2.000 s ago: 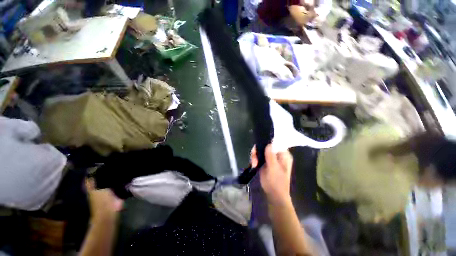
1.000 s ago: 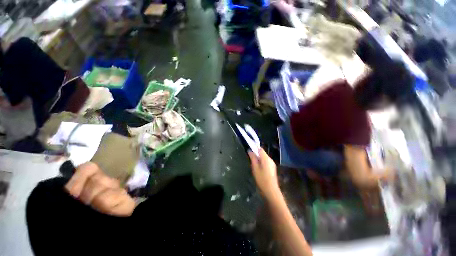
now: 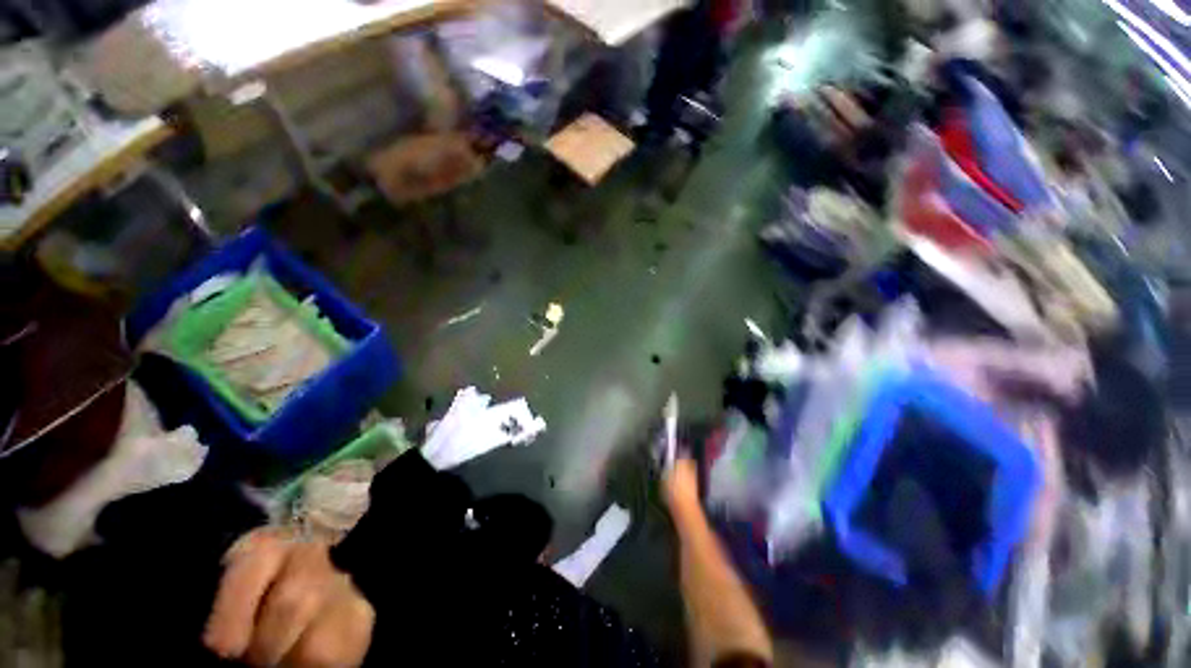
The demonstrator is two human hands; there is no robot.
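Note:
My left hand (image 3: 290,603) is at the bottom left, its fingers closed on the black garment (image 3: 431,555), which spreads on both sides of it. My right hand (image 3: 682,485) is small and blurred right of the middle, over the green floor. A thin white piece (image 3: 671,431) stands up from its fingers; I cannot tell exactly what it is.
A blue bin (image 3: 372,372) with a green inner bin and pale pieces stands left. A second green bin (image 3: 392,441) is partly behind the garment. White scraps (image 3: 481,428) lie on the floor (image 3: 588,326). A blue container (image 3: 1016,485) and blurred cloth piles are right.
The view has moved along the aisle, past the person in dark red at the right. The blue bin is nearer. My left hand still holds the black garment; my right hand appears smaller and lower.

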